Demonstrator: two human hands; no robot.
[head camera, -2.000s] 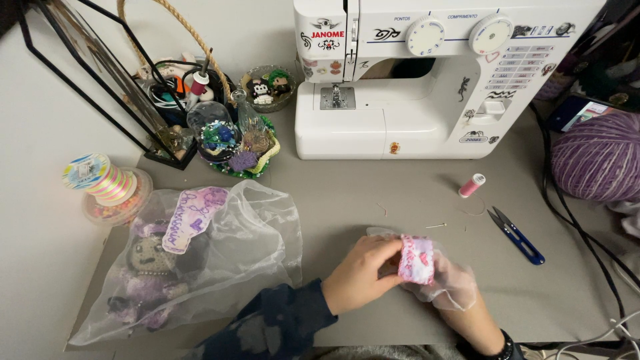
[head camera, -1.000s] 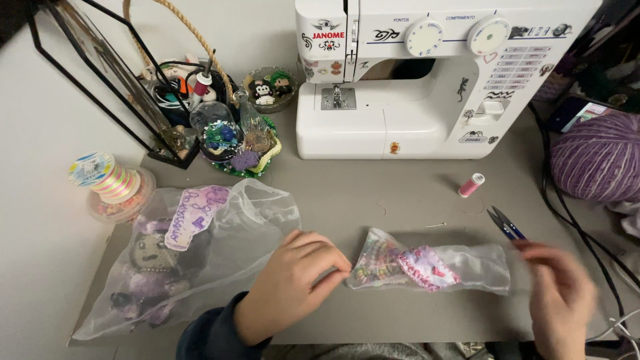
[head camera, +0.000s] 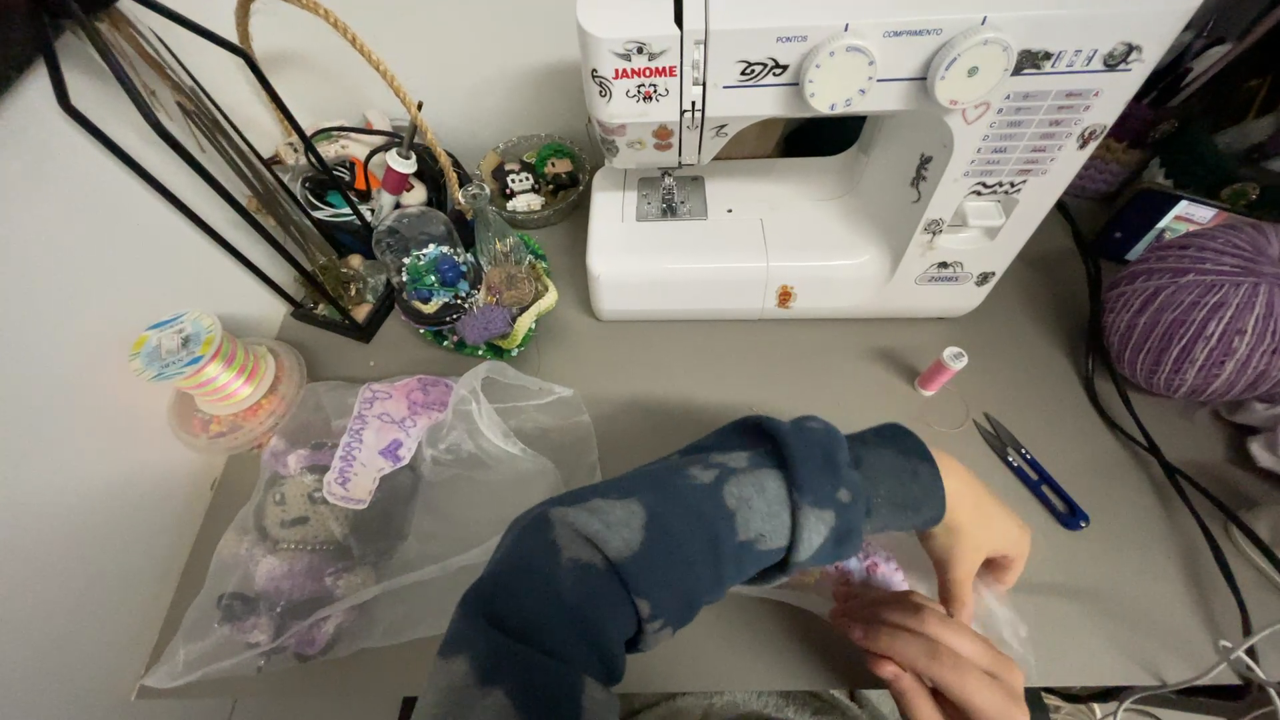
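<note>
A small sheer organza pouch with a pink and purple lettered patch lies near the desk's front edge, partly hidden by my sleeve and hands. My left hand reaches across from the left, its fingertips bent down and gripping the pouch's right part. Just below it, my right hand rests on the pouch with its fingers close together; what its fingertips grip is hidden. Blue thread snips lie to the right of my left hand. A pink thread spool stands behind them.
A larger organza bag holds a beaded doll at left. Behind are a white Janome sewing machine, a pincushion, a multicoloured spool and a glass dish. Purple yarn and black cables lie right.
My left hand has moved from the pouch's left end across to its right part, and the sleeve now covers much of it. My right hand has moved left from beside the snips onto the pouch.
</note>
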